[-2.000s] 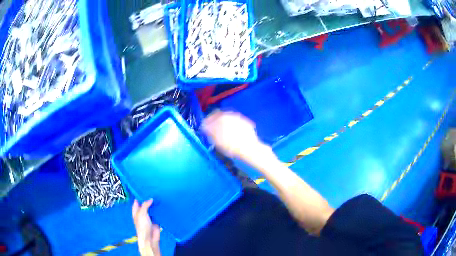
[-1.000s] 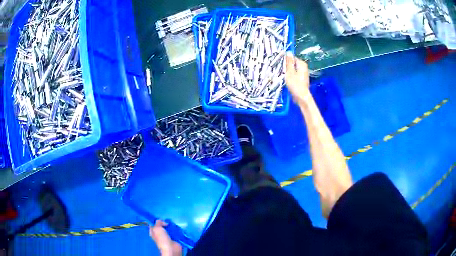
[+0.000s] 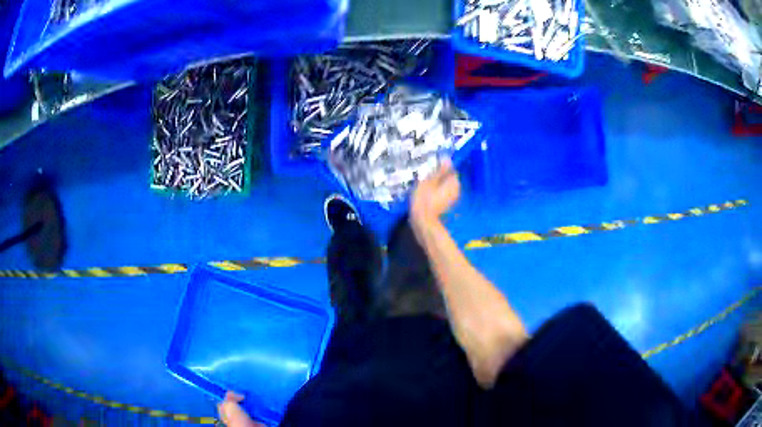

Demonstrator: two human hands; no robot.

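Observation:
My left hand (image 3: pixel 236 411), cut off by the lower edge, grips the near edge of an empty blue tray (image 3: pixel 251 334), which hangs tilted at the lower left. My right hand (image 3: pixel 435 193) holds the near edge of a blue tray full of slim silvery metal parts (image 3: pixel 393 146). This full tray is tilted and blurred, and it overlaps a blue crate of darker metal parts (image 3: pixel 351 83) below the bench edge. The fingers under the full tray are partly hidden.
Another blue tray of parts (image 3: pixel 535 29) sits at the green bench's edge. A large blue crate (image 3: pixel 192 42) is at the upper left. A green-edged parts basket (image 3: pixel 200 133) and an empty blue crate (image 3: pixel 543 138) are on the floor. My shoe (image 3: pixel 342 213) shows beside yellow-black tape.
My right hand has drawn the full tray off the bench, down and towards me. My left hand has moved the empty tray lower and to the left. The view has shifted towards the floor.

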